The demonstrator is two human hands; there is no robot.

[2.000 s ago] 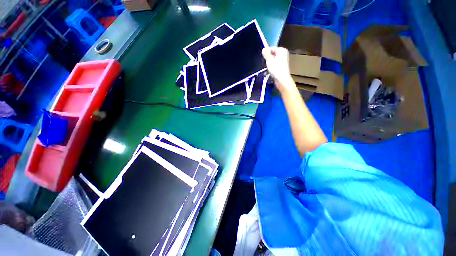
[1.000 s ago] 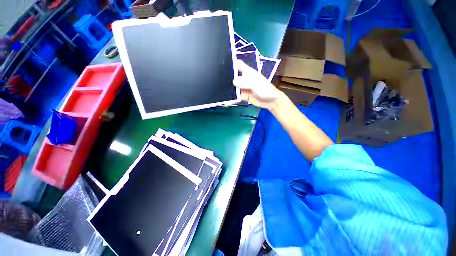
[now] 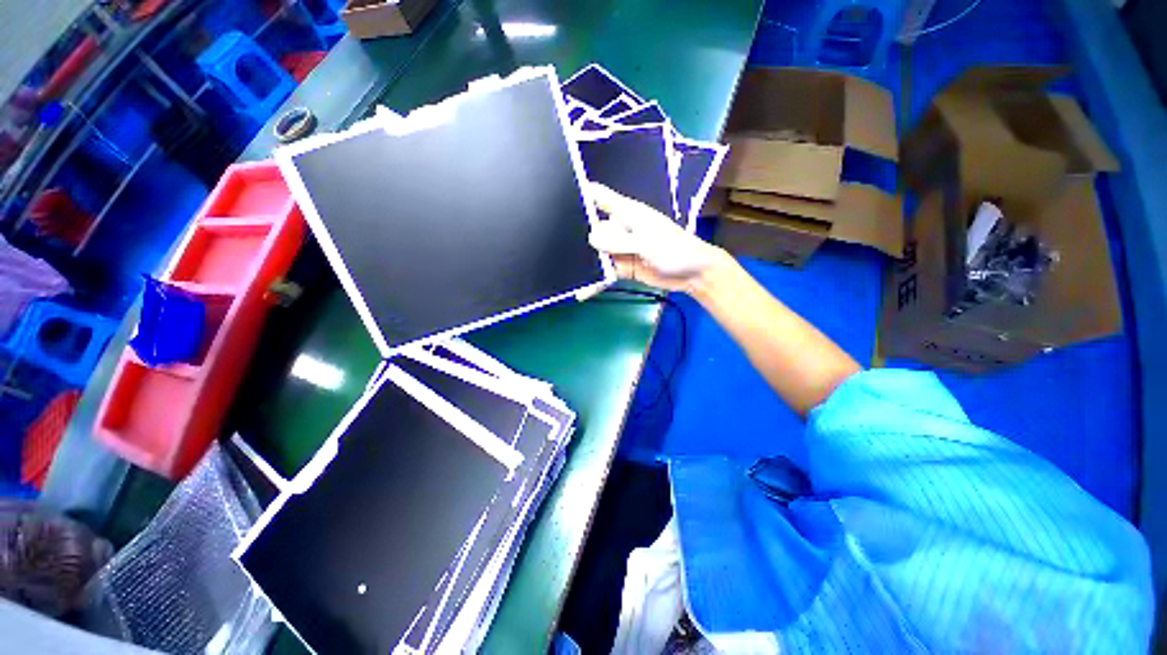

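Observation:
My right hand (image 3: 650, 241) grips the right edge of a large black sheet (image 3: 448, 211) with a thin white margin and a notched white top edge. The sheet is held tilted above the bench, its lower corner over the back of the main stack. The main stack of large black sheets (image 3: 384, 512) lies uneven at the bottom centre, white edges and strips showing. The right-hand pile of black sheets (image 3: 627, 164) lies loosely fanned behind my hand, partly hidden by the held sheet. My left hand is not in view.
A red parts tray (image 3: 160, 407) with a blue bin (image 3: 169, 323) stands left. Bubble wrap (image 3: 186, 563) lies lower left, beside a person's hair. A tape roll (image 3: 294, 124) and black cable are on the green bench (image 3: 582, 365). Open cardboard boxes (image 3: 800, 160) are right.
My right hand has brought a black sheet from the right-hand pile leftwards, towards the main stack. Since one second ago the sheet has lowered and tilted slightly.

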